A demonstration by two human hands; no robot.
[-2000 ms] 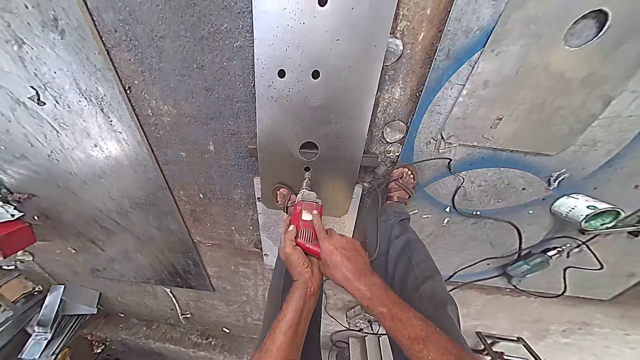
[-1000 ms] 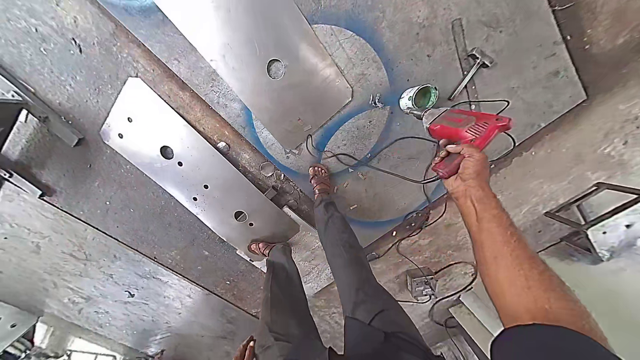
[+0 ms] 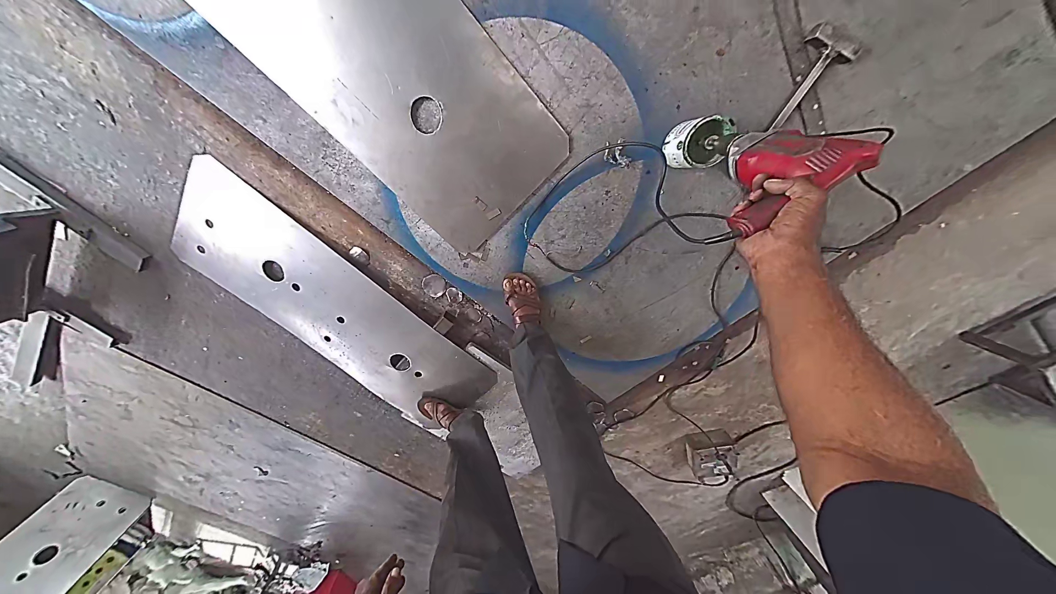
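My right hand [image 3: 784, 216] grips the handle of a red corded power drill [image 3: 804, 157] on the right. The drill's front end points left into the mouth of a small tin [image 3: 686, 144] with green inside; whether the bit touches the contents I cannot tell. My left hand [image 3: 384, 577] shows only in part at the bottom edge, with its fingers visible and nothing seen in them. A long steel plate with several drilled holes [image 3: 318, 301] lies beneath one of my sandalled feet.
A larger steel plate with one round hole [image 3: 487, 157] lies at the top. A hammer [image 3: 813, 78] rests beyond the tin. Black cable [image 3: 660, 190] loops over the blue-marked sheet. An electrical box [image 3: 711, 458] and metal frame [image 3: 1011, 346] are at right, another holed plate [image 3: 70, 528] at lower left.
Two seconds ago both hands held the drill over the holed plate; now only my right hand holds it, at the tin. My left hand is off it. The view has turned strongly.
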